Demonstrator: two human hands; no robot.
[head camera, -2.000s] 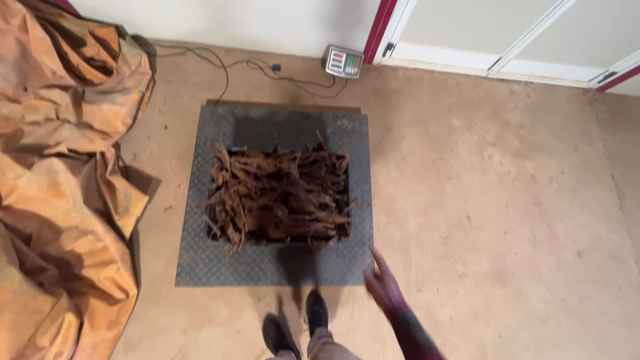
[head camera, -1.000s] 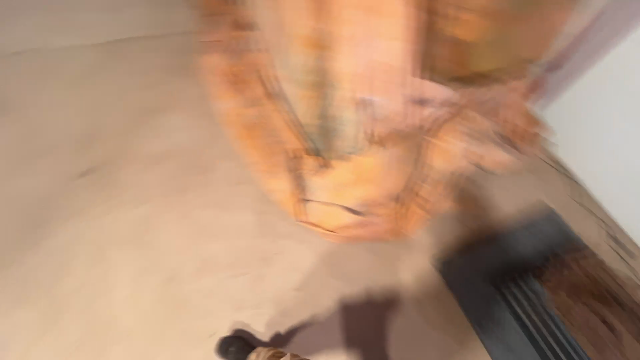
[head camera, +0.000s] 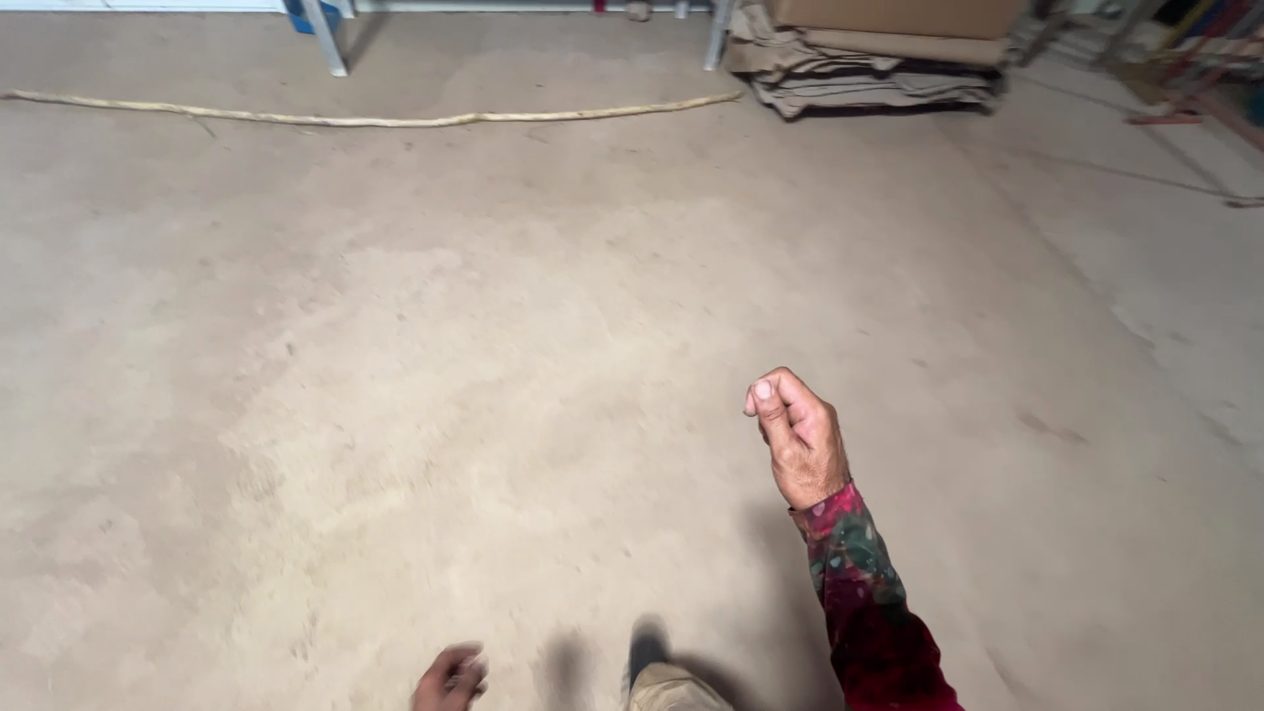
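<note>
My right hand (head camera: 802, 434) is raised over the concrete floor (head camera: 553, 375), its fingers curled in with the thumb against the index finger and nothing seen in it. A patterned dark red sleeve covers that arm. Low in the view, my left hand (head camera: 451, 677) hangs half cut off by the bottom edge; its fingers are loosely bent and blurred, and no object shows in it. Neither hand touches anything in view. One shoe (head camera: 647, 642) and a beige trouser leg (head camera: 676, 689) show between the hands.
A long, thin wooden pole (head camera: 444, 121) lies across the floor ahead. Beyond it stand metal legs (head camera: 324, 39) beside a blue container (head camera: 312, 14). To its right sits a stack of folded fabric or sacks (head camera: 879, 87) under a cardboard box (head camera: 894, 15). A cord (head camera: 1136, 178) lies farther right.
The view has swung far round, away from the orange tarpaulin and the plate with the crate of dark brown strips. My right hand, with fingers extended two seconds ago, is now curled.
</note>
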